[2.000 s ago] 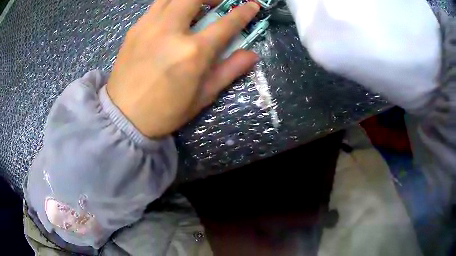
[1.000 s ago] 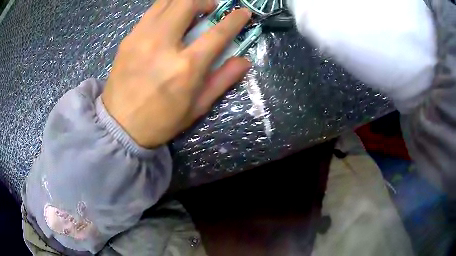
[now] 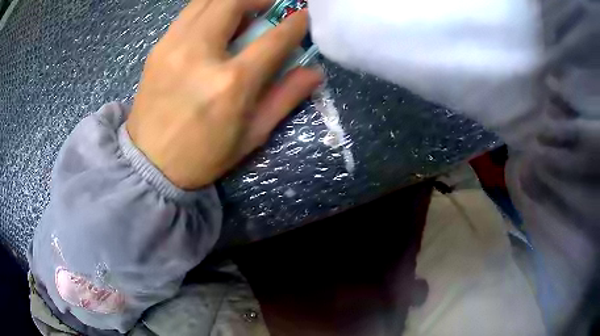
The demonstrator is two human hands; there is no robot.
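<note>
A pale teal handheld fan [image 3: 306, 58] lies on the mat at the top edge, mostly hidden under my hands. Red and dark bits show in its open neck between my fingers. My bare left hand [image 3: 214, 92] lies over the fan's handle and holds it, index finger at the neck and thumb along the near side. My right hand, in a white glove [image 3: 427, 39], is at the top right beside the neck and covers the fan head. Its fingertips are cut off by the top edge, so whether it holds a tool cannot be seen.
Silvery-grey bubble wrap [image 3: 283, 190] covers the table. A narrow whitish tape strip [image 3: 334, 128] lies on it below the fan. The table's front edge runs above my lap. My grey-lilac left sleeve cover [image 3: 131, 210] rests across the mat's left part.
My gloved right hand has moved left over the fan head, which showed partly a second ago. My left hand has shifted slightly left and stays on the fan.
</note>
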